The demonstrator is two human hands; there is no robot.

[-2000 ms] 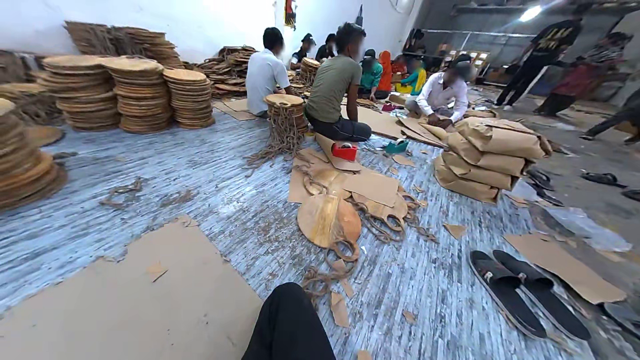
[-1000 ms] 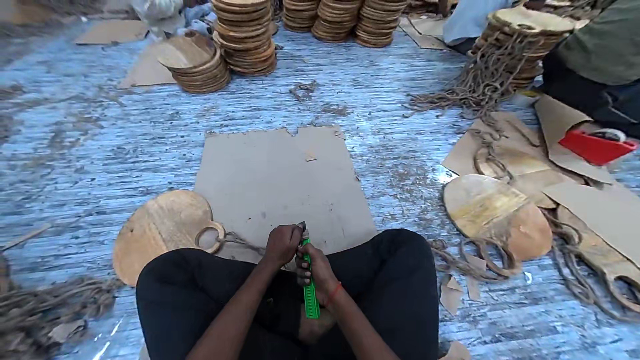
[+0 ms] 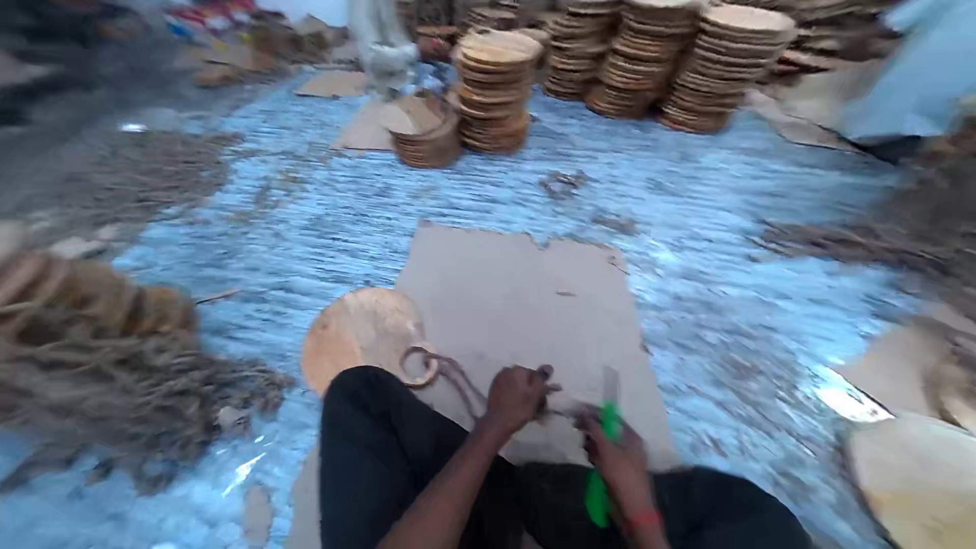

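My left hand (image 3: pixel 520 396) is closed on a brown cord (image 3: pixel 457 374) above the cardboard sheet (image 3: pixel 526 297). That cord runs left to the ring handle (image 3: pixel 419 366) of a round wooden board (image 3: pixel 362 332), which lies beside my left knee. My right hand (image 3: pixel 618 450), with a red band at the wrist, grips a green-handled utility knife (image 3: pixel 602 465); its blade points up and away from me. A thin bit of cord seems to stretch between both hands, though blur hides how it is held.
Stacks of round wooden boards (image 3: pixel 496 91) stand across the far side. Tangled cords with boards (image 3: pixel 130 389) lie at the left. Another pale board (image 3: pixel 915 480) is at the lower right. A person in light blue clothing (image 3: pixel 915 84) sits at the upper right.
My hands were close together around the green knife; now they are apart, the left on the cord and the right with the knife. The view has swung left.
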